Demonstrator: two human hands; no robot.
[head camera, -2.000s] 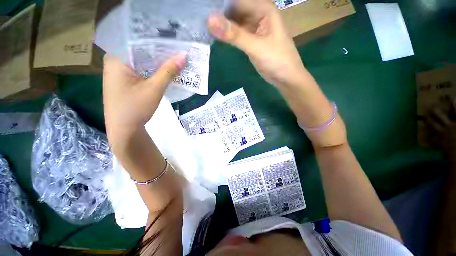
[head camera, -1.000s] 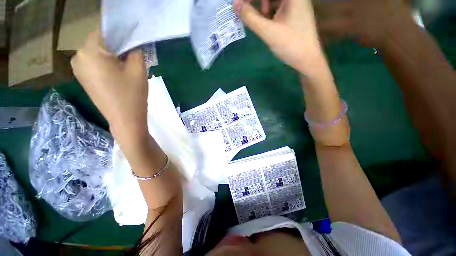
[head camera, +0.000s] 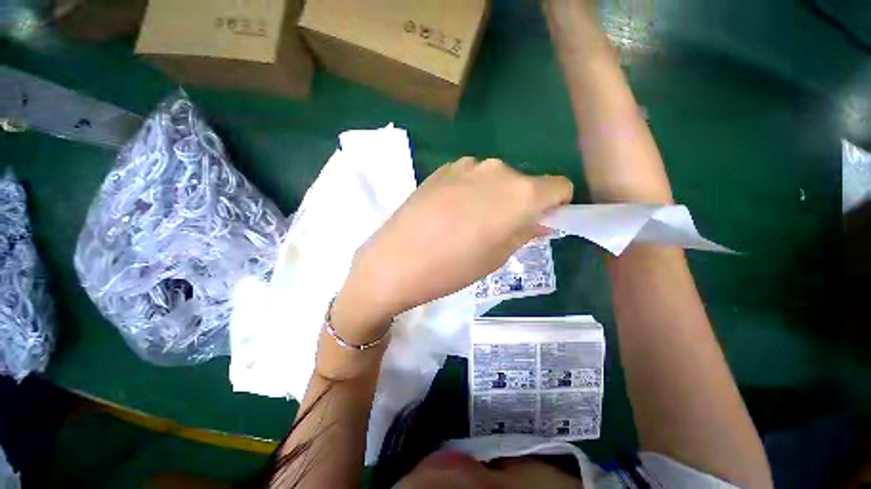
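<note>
My left hand (head camera: 458, 234) is shut on a white label sheet (head camera: 635, 225), seen nearly edge-on, over my right forearm. My right arm reaches up to the top edge, where my right hand (head camera: 565, 6) is cut off by the frame. Loose printed label sheets (head camera: 523, 271) lie partly hidden under my left hand. A stack of label sheets (head camera: 537, 387) with a four-label grid lies close to my body. White backing paper (head camera: 368, 172) is piled beneath and left of my left wrist.
Two brown cartons (head camera: 396, 40) (head camera: 224, 36) stand at the top. A clear bag of grey-white loops (head camera: 181, 248) lies at left, with another bag (head camera: 21, 277) at the far left edge. A grey metal strip (head camera: 72, 110) lies upper left. A white piece (head camera: 856, 176) shows at the right edge.
My left hand has moved right and toward my body with its sheet. My right hand has gone up to the top edge. The view has shifted, and the other person's arm is gone from the upper right.
</note>
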